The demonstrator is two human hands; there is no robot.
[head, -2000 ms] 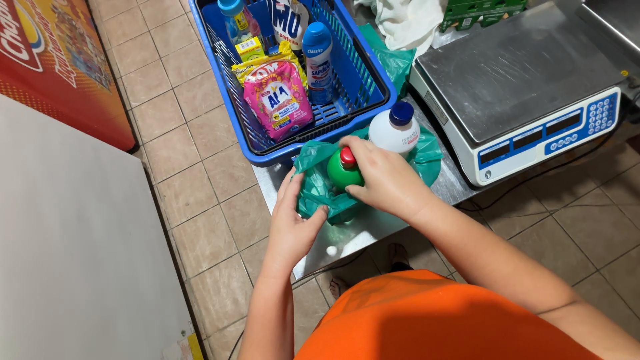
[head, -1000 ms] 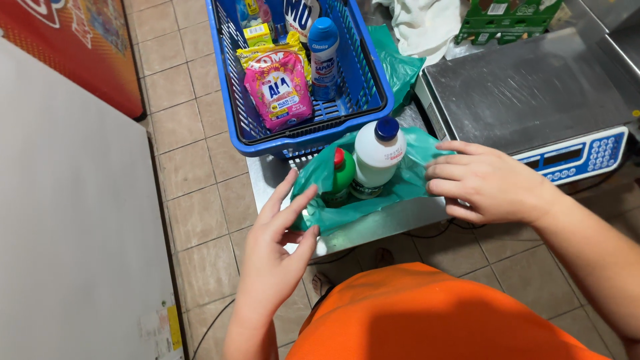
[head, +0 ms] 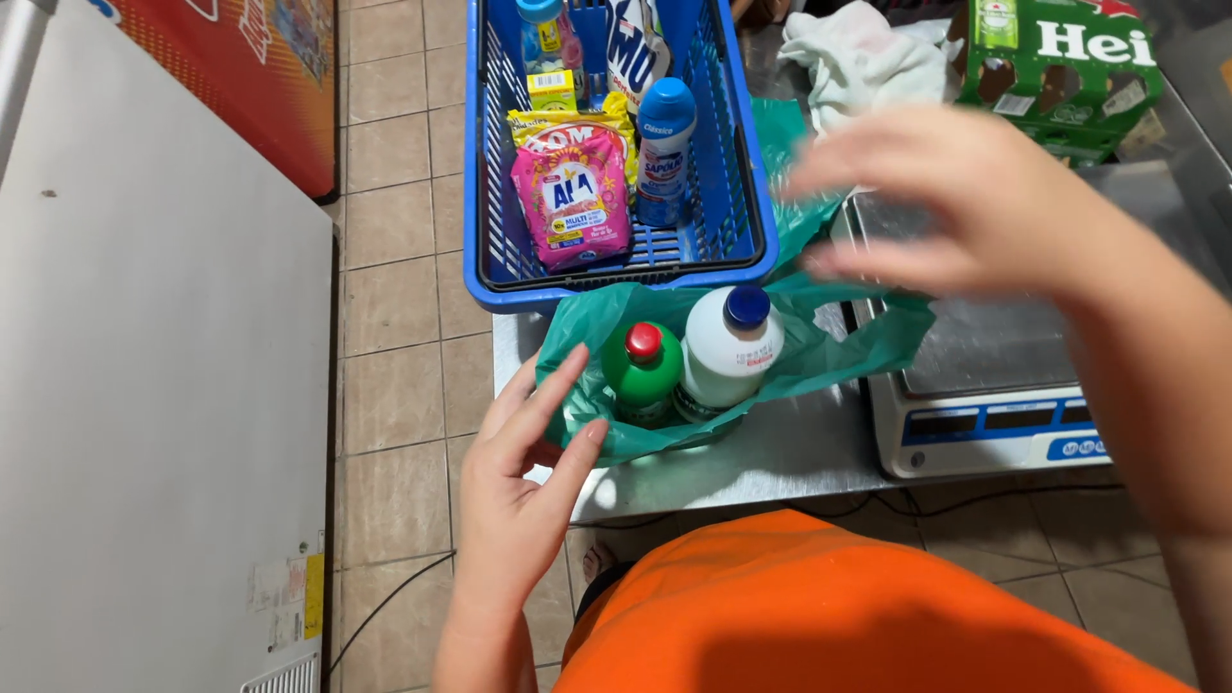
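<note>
A green plastic bag [head: 616, 440] stands spread open on the metal counter, with a green bottle with a red cap [head: 643, 371] and a white bottle with a dark blue cap [head: 731, 346] upright inside. My left hand [head: 525, 472] is at the bag's left edge, fingers along the plastic; whether it pinches it is not clear. Blurred by motion, my right hand [head: 924, 207] hangs above the bag's right handle with fingers apart, holding nothing visible. Just beyond the bag, a blue basket [head: 616, 294] holds a pink Ala detergent pack [head: 575, 204], a blue Sapólio bottle [head: 664, 154] and other packs.
To the right is a counter scale [head: 1001, 423], with a white cloth [head: 857, 58] and a green Heineken carton [head: 1059, 77] behind it. More green plastic [head: 780, 144] lies beside the basket. A white appliance [head: 164, 366] stands left, across the tiled floor.
My right hand has gone from the green bottle to the bag's right side, then up and away toward the scale. The bag's mouth is wider than two seconds ago. My left hand stays at its left side.
</note>
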